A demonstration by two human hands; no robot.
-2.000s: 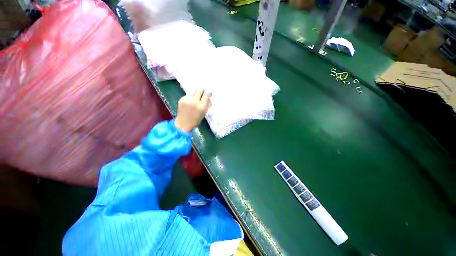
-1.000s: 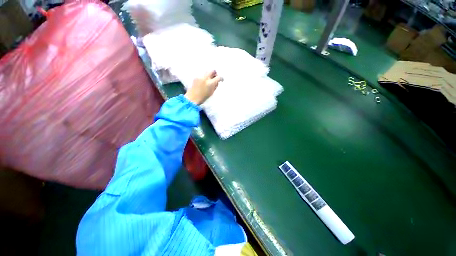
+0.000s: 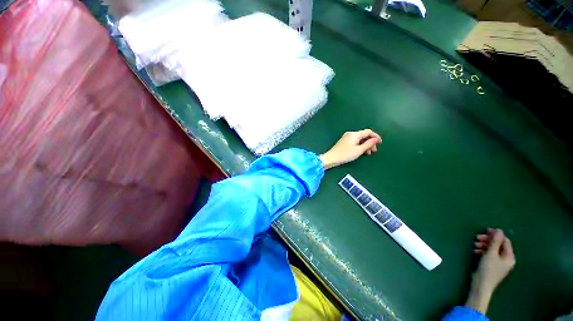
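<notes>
The label strip (image 3: 391,222) lies flat on the green bench, with several dark squares towards its far-left end and blank white at its near-right end. My left hand (image 3: 352,149) is over the bench just beyond the strip's dark end, fingers curled together, nothing visible in it. My right hand (image 3: 494,262) is to the right of the strip's blank end, fingers curled; whether it holds something small cannot be seen. Neither hand touches the strip. A stack of white bubble bags (image 3: 251,78) lies at the left of the bench.
A large pink-red plastic sack (image 3: 81,138) bulges beside the bench at left. A metal upright (image 3: 300,17) stands behind the bags. Small yellow rings (image 3: 462,73) lie at the far side. Brown cardboard (image 3: 515,44) is at far right, and a white curved object (image 3: 408,7) at the top edge.
My left hand has left the bubble bags and moved right, near the strip. My right hand has come into view at lower right. The view has shifted, so the bench's far side sits higher.
</notes>
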